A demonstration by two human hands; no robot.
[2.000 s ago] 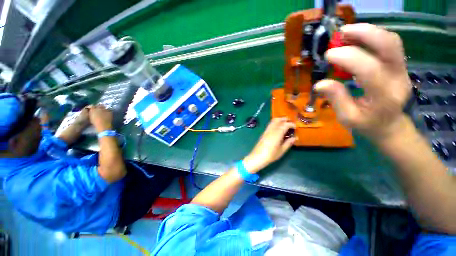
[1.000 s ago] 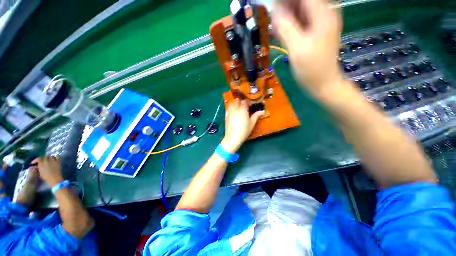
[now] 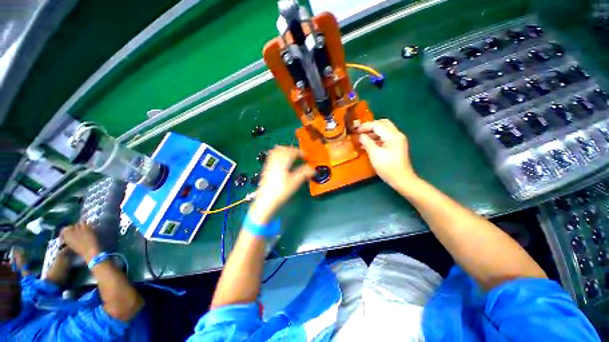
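Observation:
The hand press (image 3: 304, 67) stands upright on its flat orange base (image 3: 354, 172). A round black disc (image 3: 322, 175) lies on the front left of that base. My left hand (image 3: 279, 179) is just left of the disc, thumb and fingers apart, with nothing seen in it; a touch on the disc cannot be told. My right hand (image 3: 388, 152) is at the right side of the press, thumb and fingertips close together beside the ram (image 3: 328, 119); whether they hold a small part is not clear. Several loose discs (image 3: 258, 131) lie left of the press, some partly behind my left hand.
A blue control box (image 3: 179, 188) with a clear cylinder (image 3: 120, 160) stands at left. A clear blister tray (image 3: 514, 110) of black parts is at right, a lower tray (image 3: 587, 240) beneath. A small part (image 3: 411, 51) lies behind. A neighbour's arm (image 3: 110, 280) is at lower left.
My right hand has come down from the top of the press to its right side. My left hand has drawn back leftward from the nest. A disc now shows on the base. The view has shifted.

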